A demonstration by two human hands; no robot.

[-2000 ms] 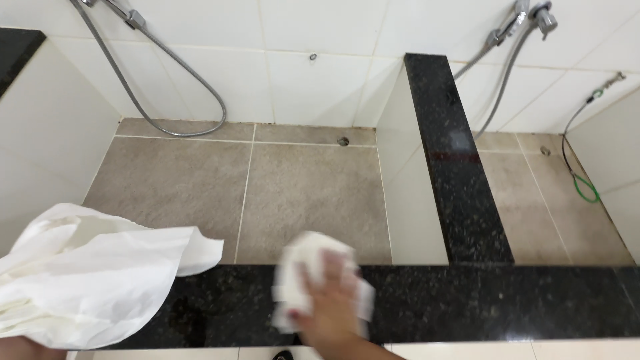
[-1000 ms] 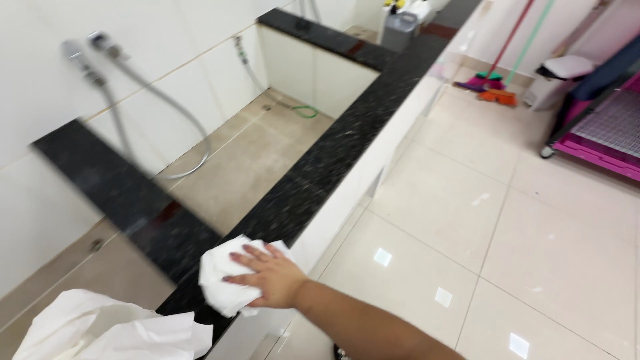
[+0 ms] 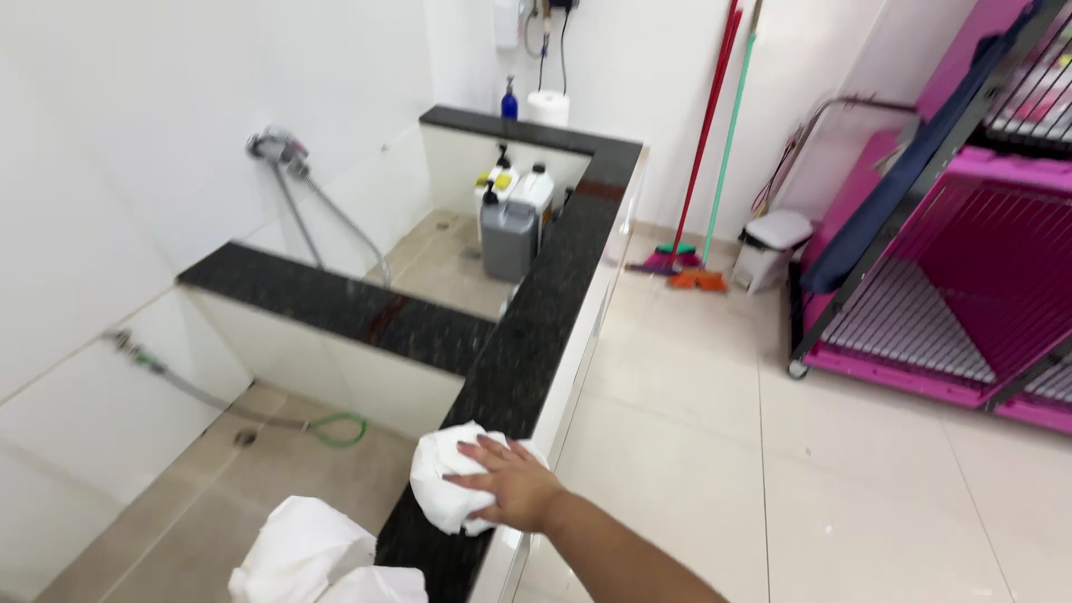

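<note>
My right hand presses a crumpled white paper towel flat against the black granite ledge, its fingers spread over the paper. More white paper towel bulges up at the bottom edge, left of the ledge. My left hand is not visible; the paper or the frame edge hides it. Below the ledge on the left lies a tiled basin floor with a drain and a hose ending in a green loop.
A granite-topped divider joins the ledge. Beyond it stand a grey jug, white bottles and a shower hose. Brooms, a small white bin and a pink wheeled cage stand on the floor at right.
My right hand has moved along the granite ledge with the paper towel, past the divider seen beside it one second ago. The view has turned strongly toward the right.
</note>
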